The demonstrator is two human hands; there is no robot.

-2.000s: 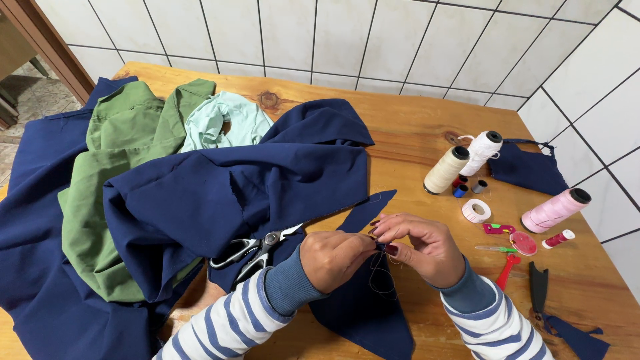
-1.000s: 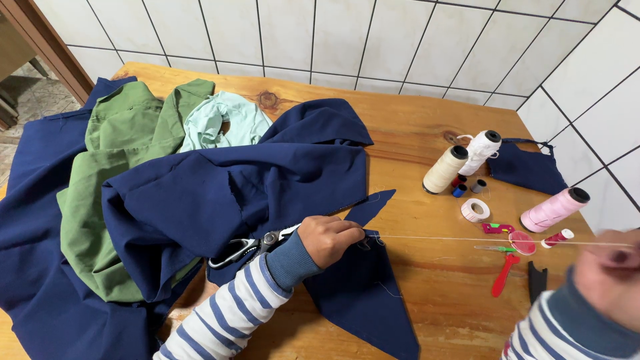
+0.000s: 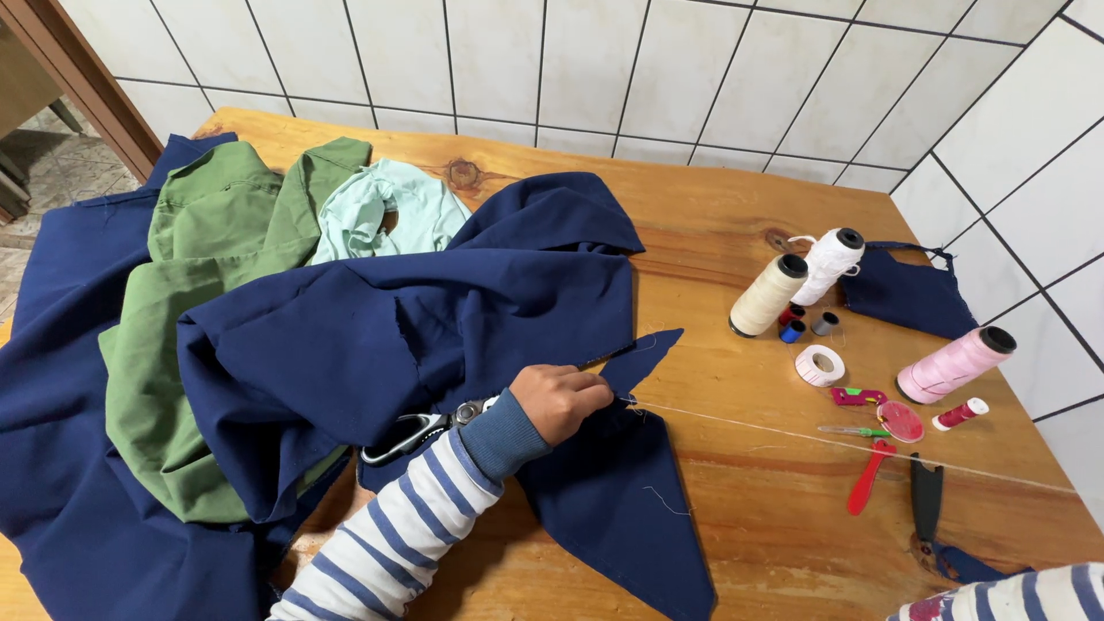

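Note:
My left hand is closed on the edge of a navy fabric piece at the middle of the table. From its fingertips a pale sewing thread stretches taut to the right edge of the view. Only the striped sleeve of my right arm shows at the lower right; the right hand is outside the frame. Beneath my left forearm, scissors with dark and light handles lie partly hidden by navy cloth.
Green fabric and pale mint cloth lie left. Cream, white and pink thread cones stand right, near a tape roll, a seam ripper, a red-handled tool and black thread snips.
Both hands were together at the navy piece two seconds ago. My right hand has since moved right and out of view, and the thread is now drawn out straight. The left hand remains at the cloth.

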